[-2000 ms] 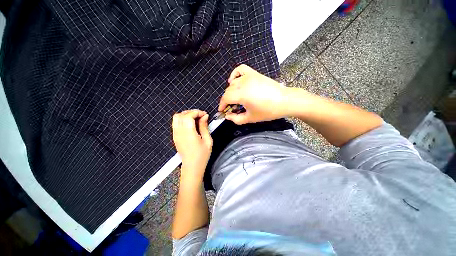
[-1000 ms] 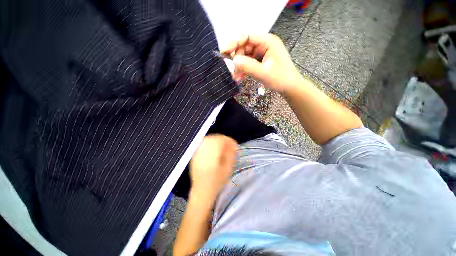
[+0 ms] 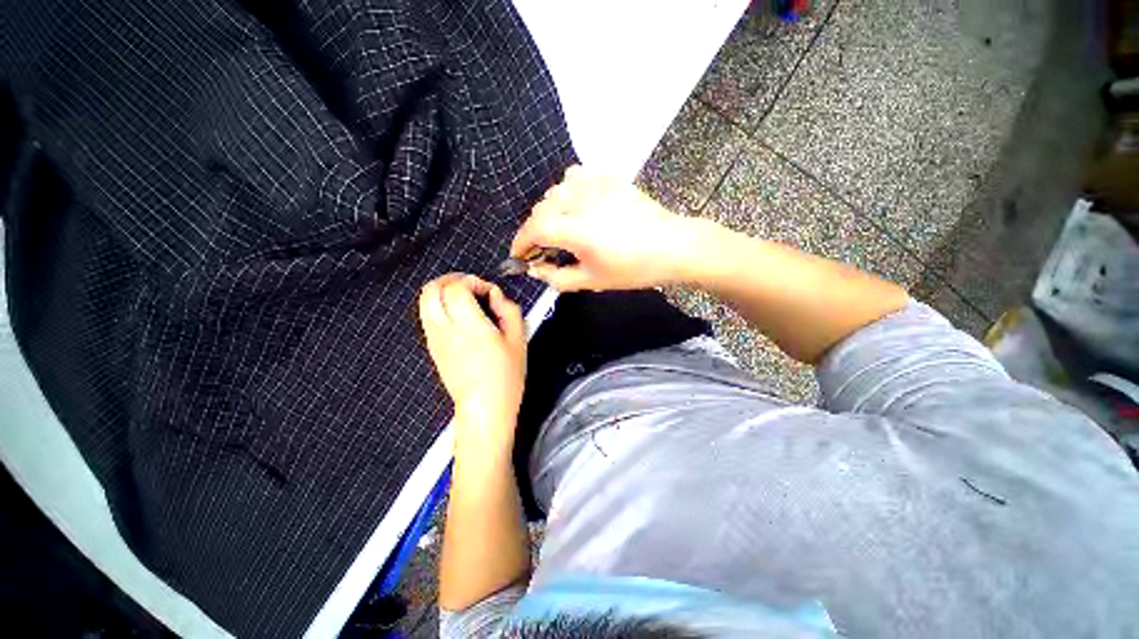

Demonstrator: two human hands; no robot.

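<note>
A large dark garment with a fine white grid check covers much of the white table, with raised folds at its upper middle. My left hand pinches the garment's edge at the near table edge, thumb and fingertips together. My right hand is just to the right and holds small thread snips, their silver blades pointing left toward my left fingertips. Most of the snips' handle is hidden in my right palm. The pinched edge is partly hidden by my fingers.
The near table edge runs diagonally past my body in a grey shirt. A blue plastic object shows below the table edge. Speckled floor lies to the right, with a whitish bag-like thing at the far right.
My right hand has come back from the garment's right corner to beside my left hand. My left hand has moved up from below the table edge onto the garment edge.
</note>
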